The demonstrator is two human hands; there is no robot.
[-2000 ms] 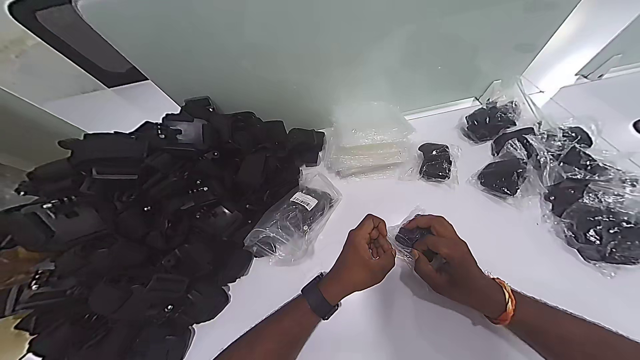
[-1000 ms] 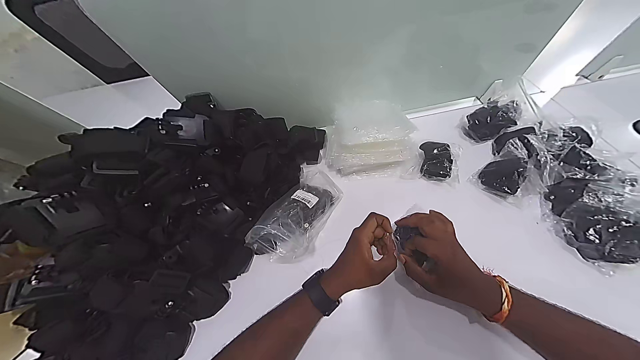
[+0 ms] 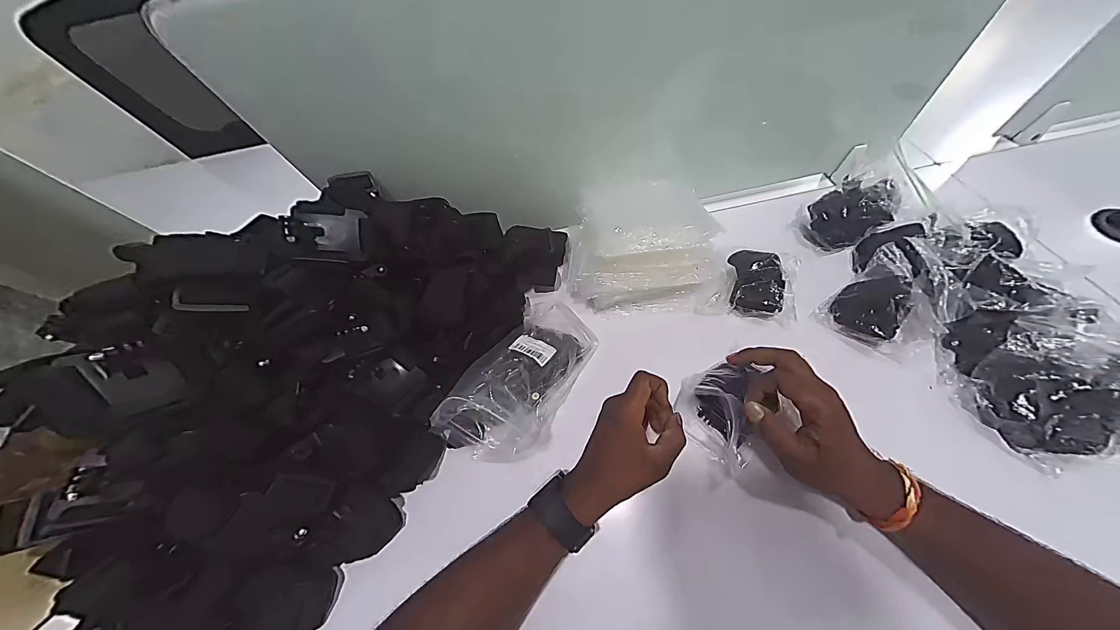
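Note:
My right hand (image 3: 809, 429) grips a black item in a clear plastic bag (image 3: 724, 407) just above the white table (image 3: 691, 560), with thumb and fingers on its right side. Just left of that bag is my left hand (image 3: 626, 442), its fingertips pinched together and apart from the bag; whether something thin is between them I cannot tell. A larger clear bag with a black item and a barcode label (image 3: 532, 350) lies to the left of my left hand. Beyond my hands, a small bagged black item (image 3: 758, 282) rests on the table.
A large heap of black padded items with buckles (image 3: 289, 394) covers the left side. A stack of clear plastic bags (image 3: 647, 262) stands against the pale green panel (image 3: 560, 96) at the back. Several bagged black items (image 3: 1032, 376) are piled at the right.
The bagged item in my right hand, mostly covered by fingers before, now shows more fully. My two hands have moved apart a little.

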